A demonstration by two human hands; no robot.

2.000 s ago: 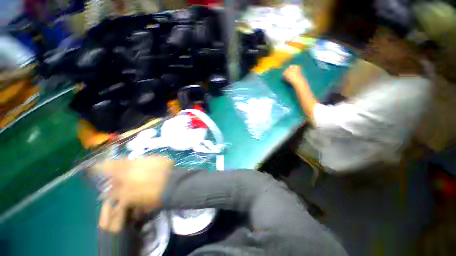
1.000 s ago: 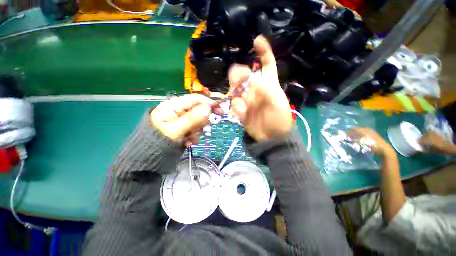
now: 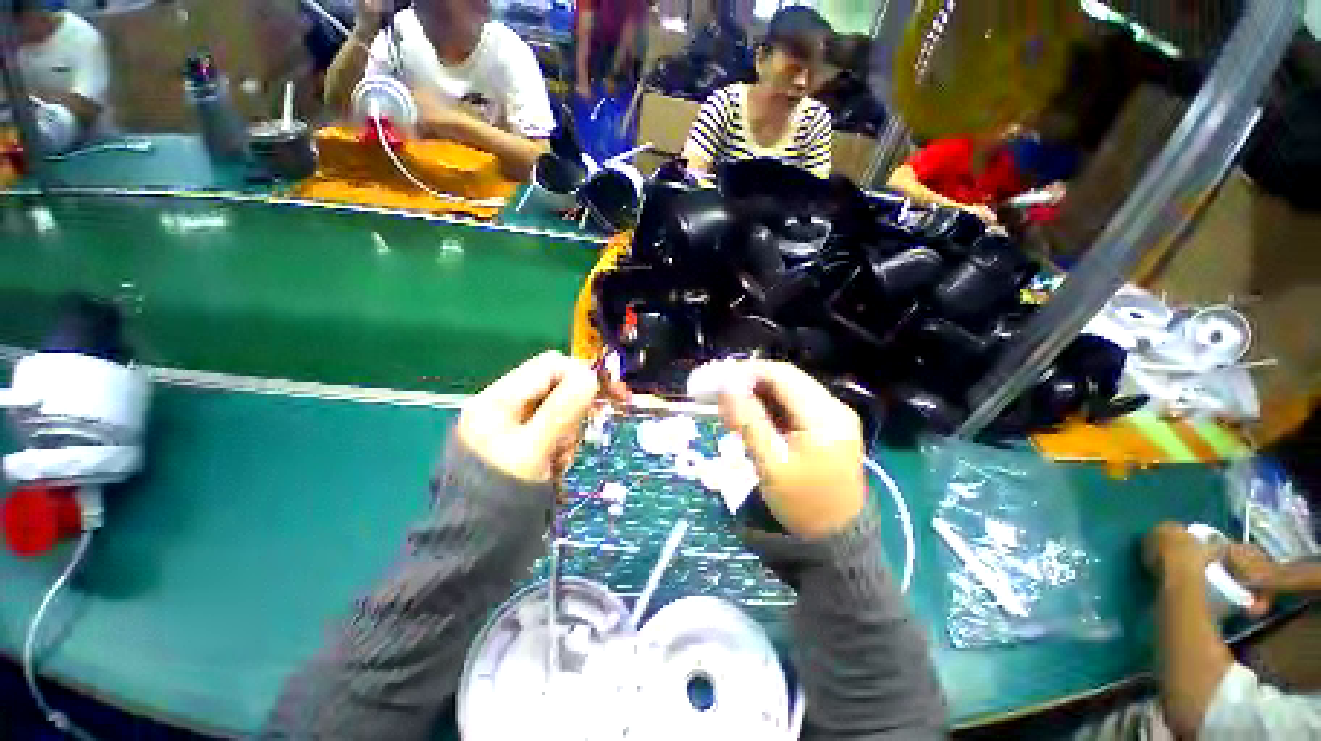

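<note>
My left hand (image 3: 530, 417) pinches thin dark and reddish wire strands (image 3: 610, 379) above the dimpled clear sheet (image 3: 659, 543). My right hand (image 3: 794, 442) is shut on a small white part (image 3: 724, 379), held level with the wires and apart from my left hand. Small white rings and plugs (image 3: 669, 434) lie on the sheet between and below my hands. An open white round housing (image 3: 548, 669) lies nearest me, with a white rod across it. A second white housing (image 3: 706, 680) with a centre hole lies against it on the right.
A heap of black shells (image 3: 855, 290) stands behind my right hand. A partly built white unit with a red piece (image 3: 80, 420) stands left. A clear bag (image 3: 1014, 557) lies right, beside another worker's hands (image 3: 1210, 565). The green conveyor (image 3: 290, 290) runs behind; several people sit beyond.
The view has tilted up, showing people across the conveyor. My hands have moved apart from their close hold on the wires; my right hand now holds a white part.
</note>
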